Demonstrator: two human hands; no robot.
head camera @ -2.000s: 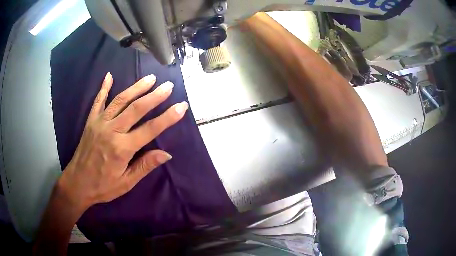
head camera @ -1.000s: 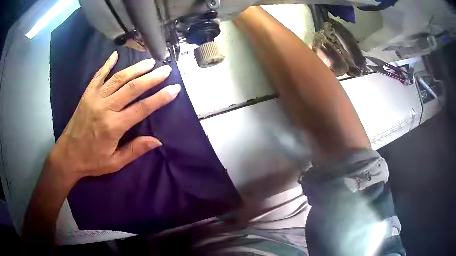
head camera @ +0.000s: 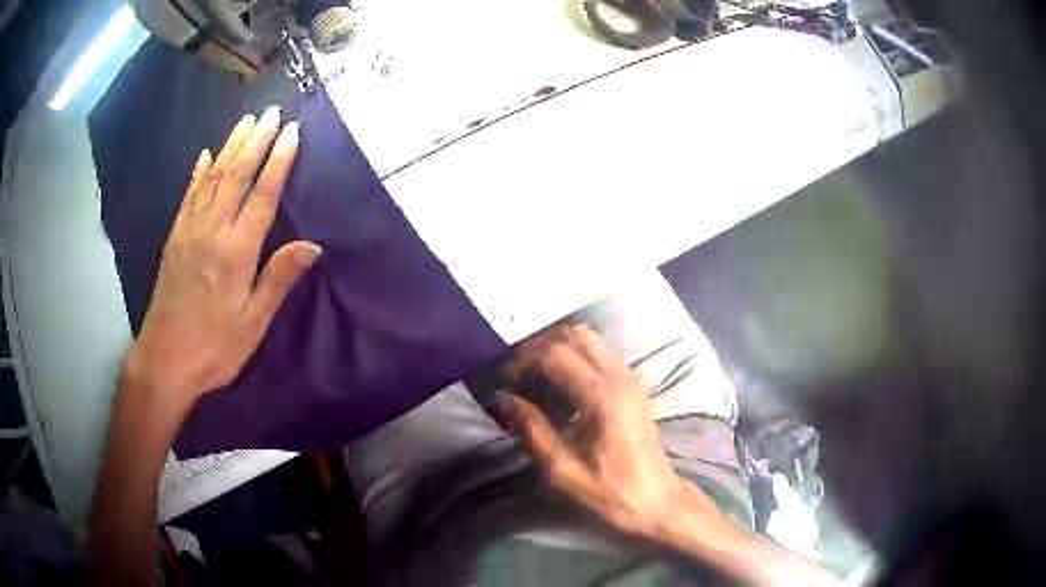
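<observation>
The dark purple cloth panel lies on the white machine table, its top end under the presser foot and its lower end at the table's near edge. My left hand lies flat on the cloth, fingers stretched and thumb apart, holding nothing. My right hand is over the lap at the cloth's lower right corner, slightly blurred, with fingers bent. Some dark cloth shows by its thumb and fingers; whether it grips the cloth cannot be told.
The machine head overhangs the cloth at the top left. A ribbed cream knob is beside the foot. Dark metal scissors or tools lie at the table's far right. A clear plastic bag is below, right of the lap.
My right arm has come back from behind the machine head to the lap by the cloth's lower corner. My left hand stays flat on the cloth, its fingers closer together. The view has shifted.
</observation>
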